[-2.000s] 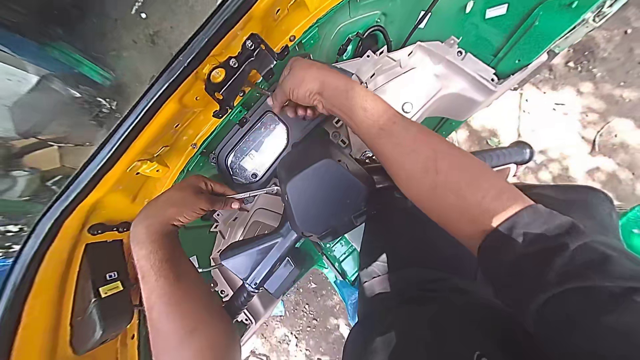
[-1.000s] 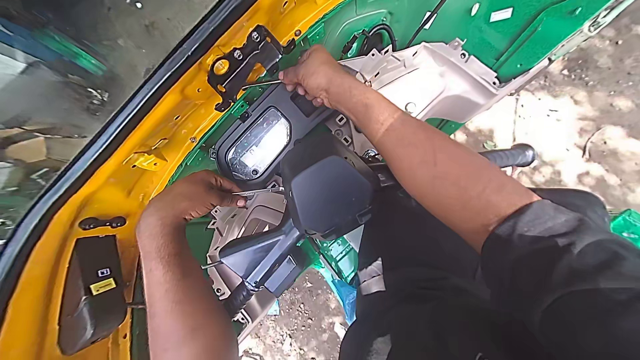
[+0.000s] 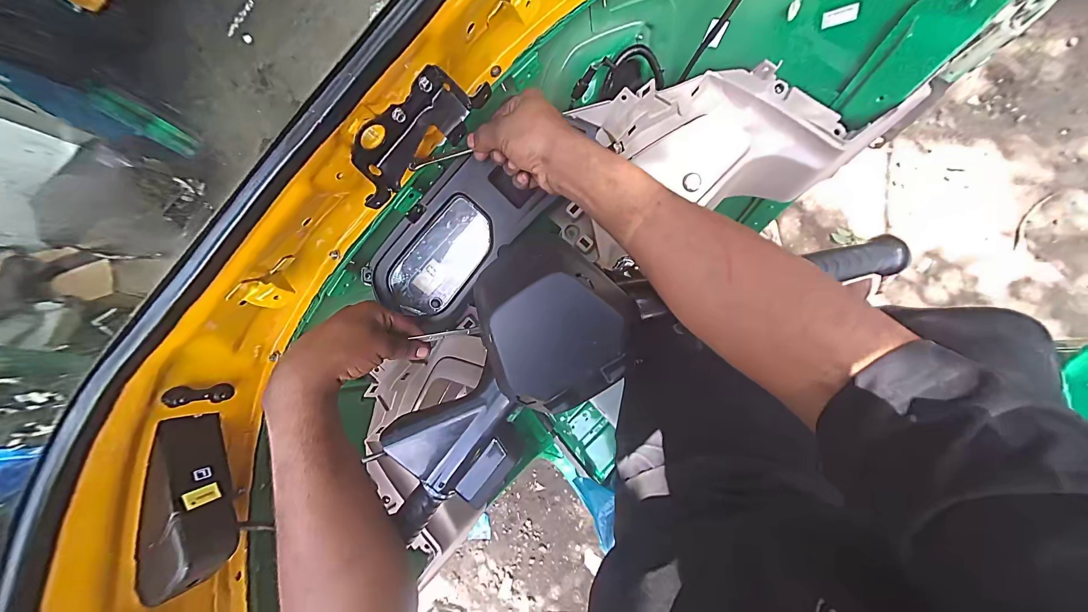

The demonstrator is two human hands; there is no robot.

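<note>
My left hand [image 3: 361, 342] grips a thin metal tool [image 3: 446, 334] whose shaft points right, between the instrument cluster and the black handlebar cover [image 3: 557, 323]. The instrument cluster [image 3: 442, 255] has a clear lens in a dark grey housing. Above it my right hand [image 3: 523, 140] holds a thin metal rod [image 3: 444, 159], perhaps a screwdriver shaft; its tip is near the black metal bracket [image 3: 408, 132] on the yellow frame. The fingers of my right hand hide the rest of that rod. Beige dashboard panels [image 3: 731, 136] lie on both sides of the cluster.
Yellow body frame [image 3: 289, 246] with a black rubber seal curves along the left. A black wiper motor cover [image 3: 189, 510] sits low on it. Green body panel [image 3: 901, 76] with a cable loop [image 3: 633, 72] is behind. A handlebar grip [image 3: 858, 257] juts out right, above my dark-clothed legs.
Between two seconds and one second ago, my right hand moved off the cluster's upper edge toward the bracket, and the rod came into view there. My left hand stays beside the cluster's lower edge.
</note>
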